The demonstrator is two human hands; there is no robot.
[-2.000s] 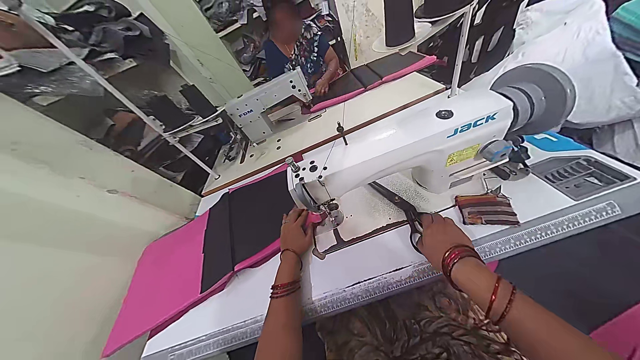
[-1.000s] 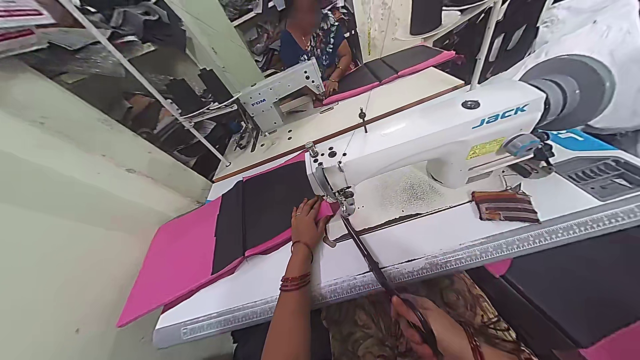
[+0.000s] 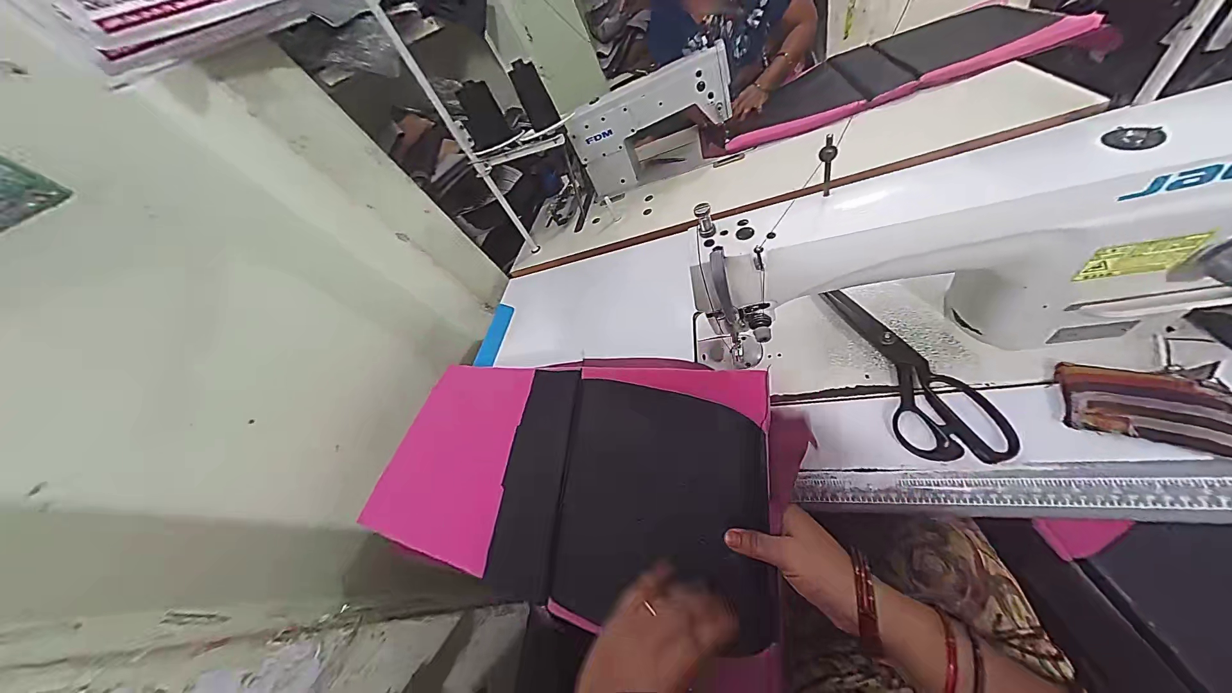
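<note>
A black and pink fabric piece (image 3: 654, 481) hangs over the near edge of the sewing table, in front of the white Jack sewing machine (image 3: 962, 221). My right hand (image 3: 804, 558) grips its right edge, thumb on the black face. My left hand (image 3: 664, 626), blurred by motion, is over the lower part of the black panel; whether it grips anything is unclear. Black-handled fabric scissors (image 3: 910, 375) lie on the machine bed, to the right of the needle area. The presser foot (image 3: 746, 351) is just beyond the fabric's top edge.
A folded striped cloth (image 3: 1141, 409) lies right of the scissors. A metal ruler strip (image 3: 1001, 491) runs along the table edge. Behind, a person's hand (image 3: 756, 99) is at another sewing machine (image 3: 645, 115) with similar fabric. A wall (image 3: 212, 366) stands at left; more black-pink fabric (image 3: 1165, 577) is at lower right.
The fabric has come off the machine bed toward me. The scissors, in my right hand before, now lie on the bed, and that hand holds the fabric. My left hand has left the needle area.
</note>
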